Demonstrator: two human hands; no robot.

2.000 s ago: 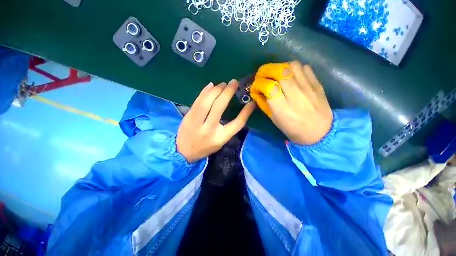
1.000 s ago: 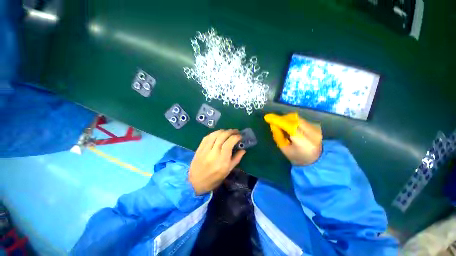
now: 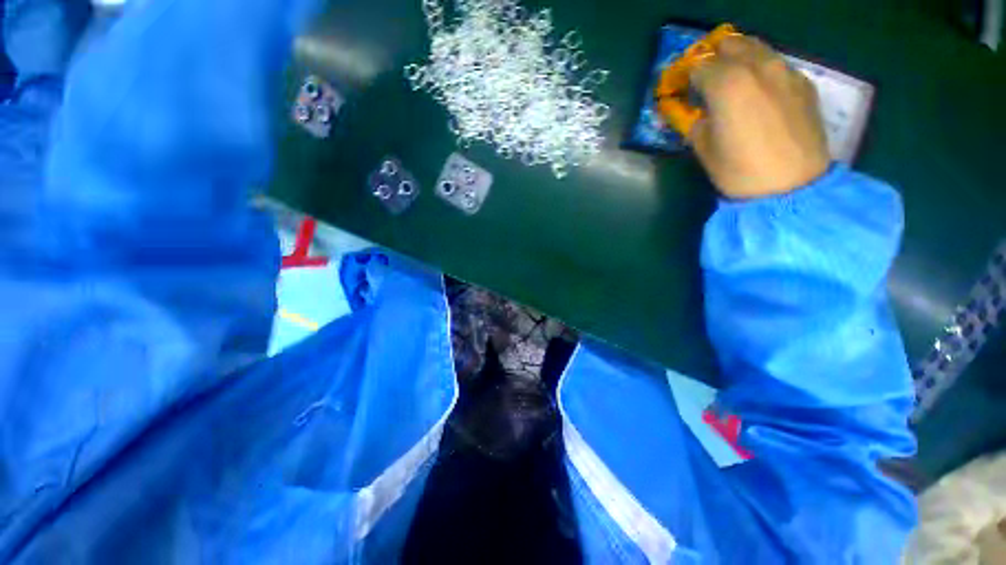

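My right hand (image 3: 756, 110), with orange finger cots, is over the shallow tray (image 3: 844, 99) at the upper right. Its fingertips are bent down at the blue pieces (image 3: 660, 121), and I cannot see whether they pinch one. My left hand is out of the picture; its blurred blue sleeve (image 3: 182, 121) reaches up past the top edge at the left. A loose heap of thin white rings (image 3: 507, 88) lies at top centre. Grey lens plates with rings lie separately on the green surface: one at left (image 3: 317, 107), two nearer the middle (image 3: 392, 185) (image 3: 464, 183).
A strip with dark spots (image 3: 960, 331) lies at the right edge. The bench's front edge crosses in front of my lap. Another blue sleeve (image 3: 44, 44) shows at the top left corner. Pale cloth (image 3: 965, 513) is at the lower right.
My right hand has moved up and right onto the tray. My left hand has left the middle, its arm now stretched up at left. The plate it held is no longer seen there.
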